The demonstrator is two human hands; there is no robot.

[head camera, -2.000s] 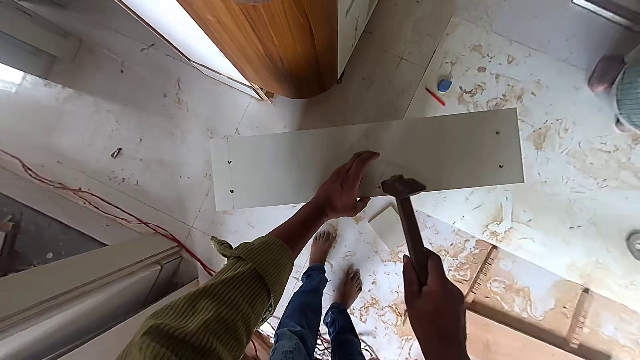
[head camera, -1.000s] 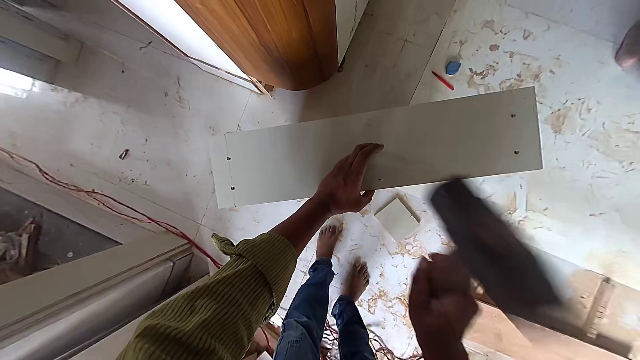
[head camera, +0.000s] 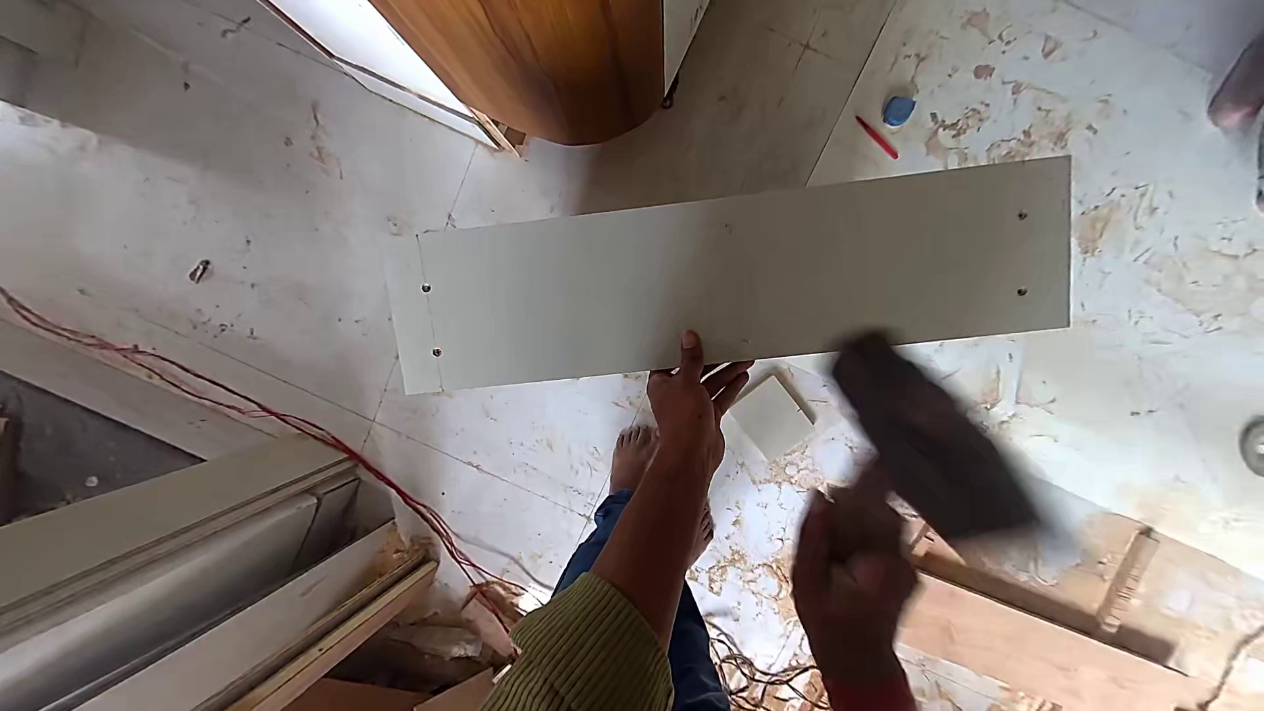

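A long pale laminated board (head camera: pixel 592 286) lies across the middle of the view, with a pair of screw heads or holes near each end. My left hand (head camera: pixel 688 400) grips its near long edge, thumb on top and fingers beneath. My right hand (head camera: pixel 854 563) holds a hammer (head camera: pixel 933 434), raised and blurred by motion, its large dark head to the right of the board's near edge. The hammer's handle is mostly hidden in my fist. A small square pale panel (head camera: pixel 773 417) is on the floor beyond my left fingers.
A curved wood-grain cabinet (head camera: pixel 553 59) stands at the top. A red pencil (head camera: pixel 877 137) and a blue object (head camera: pixel 899 111) lie on the dusty floor. Red wires (head camera: pixel 296 425) run at left beside stacked panels (head camera: pixel 197 553). Wooden boards (head camera: pixel 1047 632) lie lower right. Someone's foot, perhaps, shows far right.
My left hand has moved from the board's top face to its near edge. The hammer, near the board's edge two seconds ago, is now raised and blurred.
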